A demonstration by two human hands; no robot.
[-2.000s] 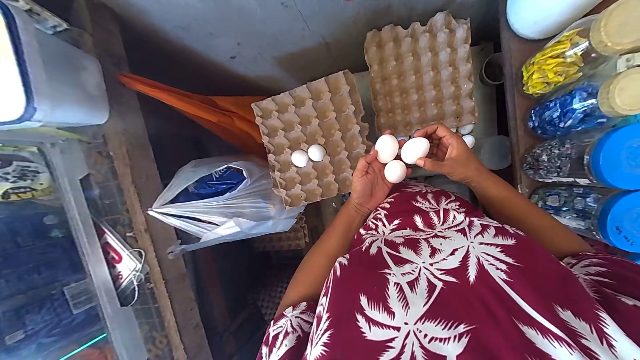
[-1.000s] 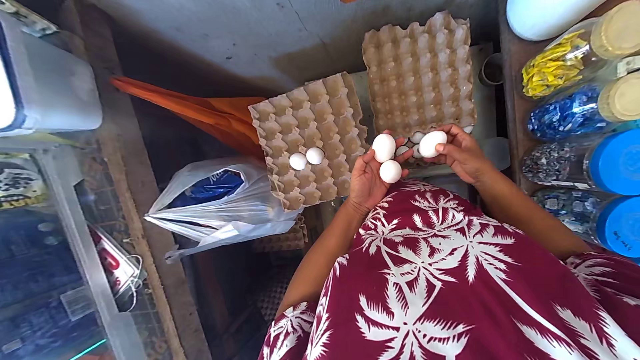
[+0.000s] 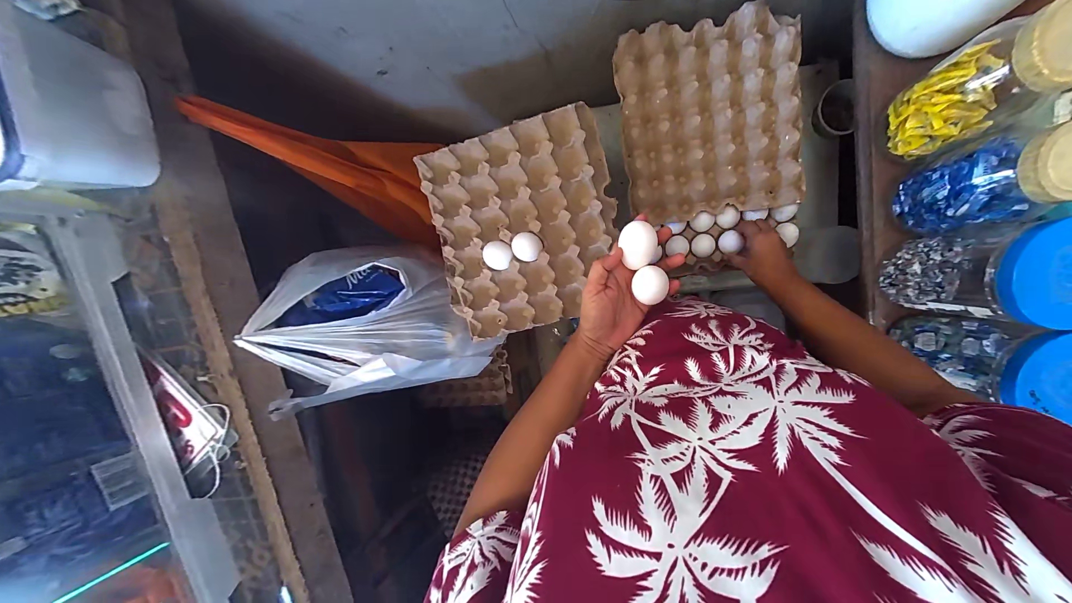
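Two white eggs (image 3: 649, 285) rest in my left hand (image 3: 615, 297), which is near the right edge of a tilted cardboard egg tray (image 3: 519, 193). That tray bears two white eggs (image 3: 512, 249) side by side. My right hand (image 3: 766, 255) reaches among rows of white eggs (image 3: 703, 244) in a lower tray, its fingertips partly hidden; whether it grips an egg there cannot be made out. An empty cardboard egg tray (image 3: 712, 117) covers the back part of those eggs.
Left of the trays are a white plastic bag (image 3: 368, 352) with a blue package inside and an orange cloth (image 3: 327, 167). Lidded clear jars (image 3: 946, 268) of small packets line the right side. A cup (image 3: 836, 109) stands beside the back tray. A glass case (image 3: 75, 419) is at far left.
My right hand has moved away from my left hand, down to the eggs in the lower tray. My left hand held two eggs a second ago, with a third in my right fingers.
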